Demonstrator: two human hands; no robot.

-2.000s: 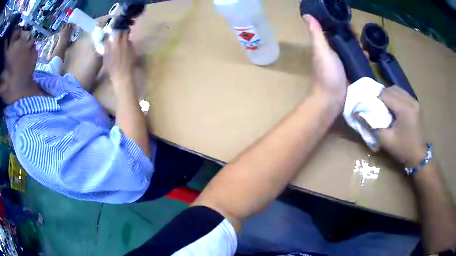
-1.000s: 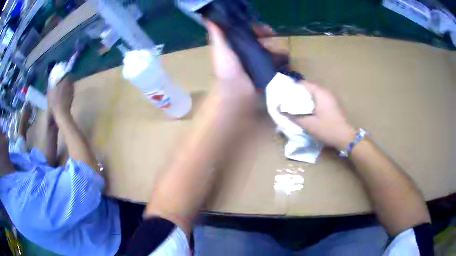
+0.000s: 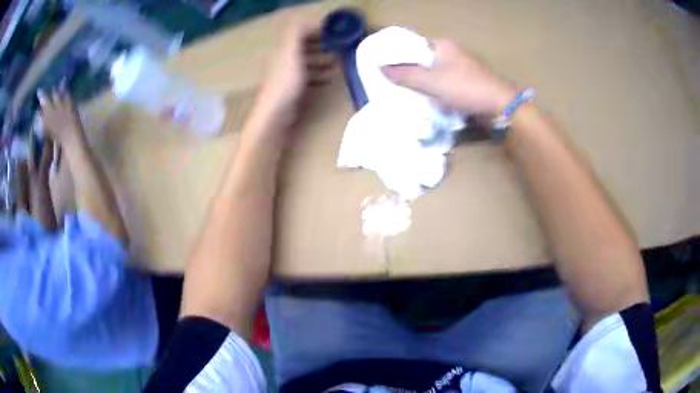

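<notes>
A black handheld mini fan (image 3: 343, 29) lies on the cardboard-covered table, with its round head away from me and its handle towards me, partly under the cloth. My left hand (image 3: 295, 69) is just left of the fan head. Its fingers are bent and blurred, and whether they touch the fan is unclear. My right hand (image 3: 468, 80) grips a crumpled white wiping cloth (image 3: 399, 127), which hangs over the handle and the table. A dark patch shows beneath my right wrist; what it is cannot be told.
A translucent squeeze bottle (image 3: 165, 92) stands on the cardboard table (image 3: 476, 222) at left. A person in a blue shirt (image 3: 77, 292) sits at the far left with hands over the table. A shiny patch (image 3: 386, 217) is near me. Something yellow (image 3: 679, 341) is at lower right.
The dark fan raised in my left hand earlier no longer shows raised. My left hand has come down beside the fan head. The view has shifted right, and the cloth now spreads wider below my right hand.
</notes>
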